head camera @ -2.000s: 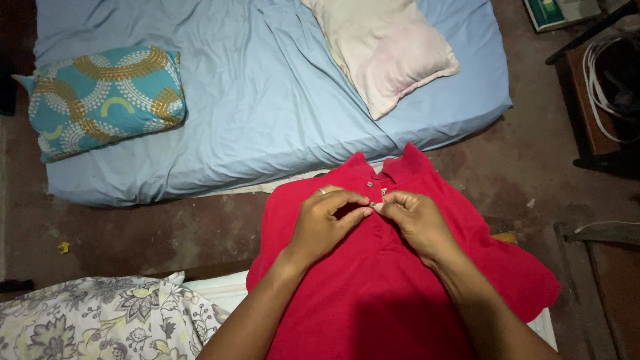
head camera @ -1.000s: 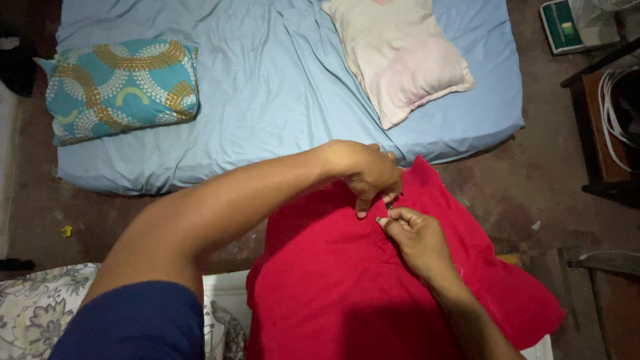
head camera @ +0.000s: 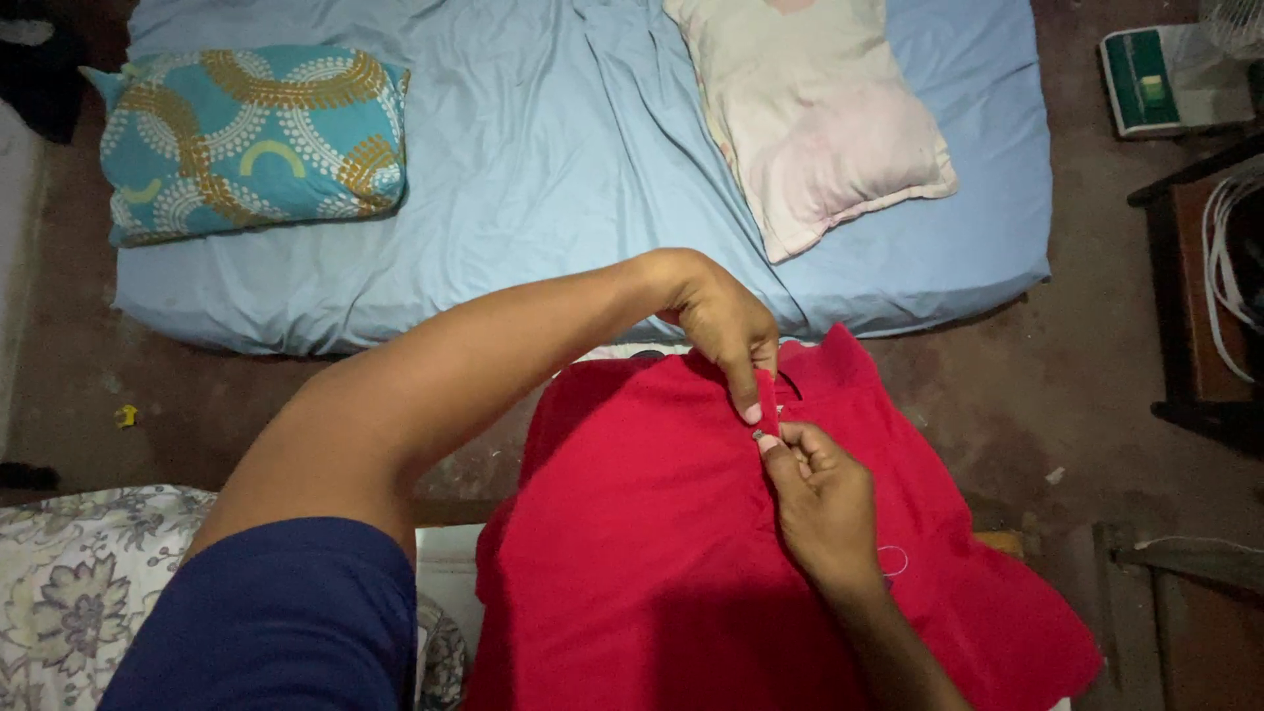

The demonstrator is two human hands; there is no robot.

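A red collared shirt (head camera: 612,513) lies spread in front of me, its collar toward the bed. My left hand (head camera: 729,331) reaches over from the left with the wrist bent and pinches the edge of the shirt's button placket near the collar. Just below it, my right hand (head camera: 825,494) holds the placket at a small button (head camera: 758,434) between thumb and finger. The fingertips of both hands are close together. A thin loop of thread (head camera: 893,561) shows on the shirt beside my right wrist.
Beyond the shirt is a bed with a blue sheet (head camera: 494,197), a patterned teal pillow (head camera: 276,148) and a pale pillow (head camera: 839,128). Floral fabric (head camera: 74,602) lies at lower left. Coiled white cable (head camera: 1224,286) rests on wooden furniture (head camera: 1190,346) at right.
My left hand has swung from beside the placket to above it, its forearm now crossing from the left with the elbow raised. My right hand stays at the placket.
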